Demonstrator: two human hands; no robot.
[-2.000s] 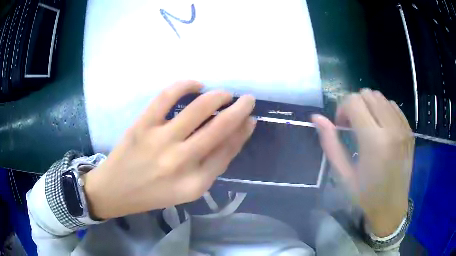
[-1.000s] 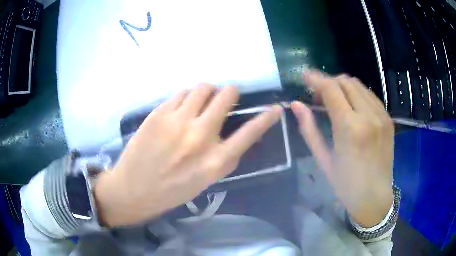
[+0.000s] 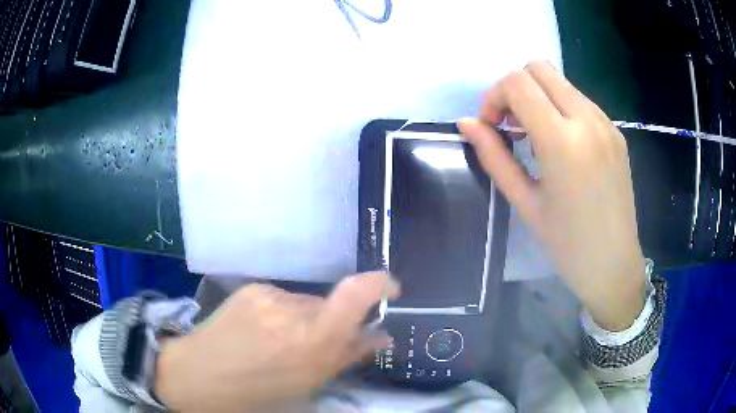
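Note:
The black device housing (image 3: 373, 177) lies upright in front of me, its far part on the white foam sheet (image 3: 266, 145) and its button end near my clothing. A white border (image 3: 390, 177) runs around its dark glossy window (image 3: 440, 226). The ringed control (image 3: 444, 344) faces me. My right hand (image 3: 557, 177) pinches the narrow tape (image 3: 662, 128) near the top right corner; the tape stretches off to the right. My left hand (image 3: 282, 339), blurred, is at the lower left of the housing, its fingertips by the border; whether they grip anything is unclear.
Stacked black housings stand at the upper left (image 3: 48, 48) and at the right edge (image 3: 710, 185) on the dark green bench (image 3: 89, 169). Blue plastic (image 3: 702, 323) shows below the bench on the right and also at the lower left. A blue mark is on the foam sheet.
The housing has turned from lying sideways to upright, with the button end toward me. My left hand has moved off the window to the lower left. My right hand has moved up, still with the tape.

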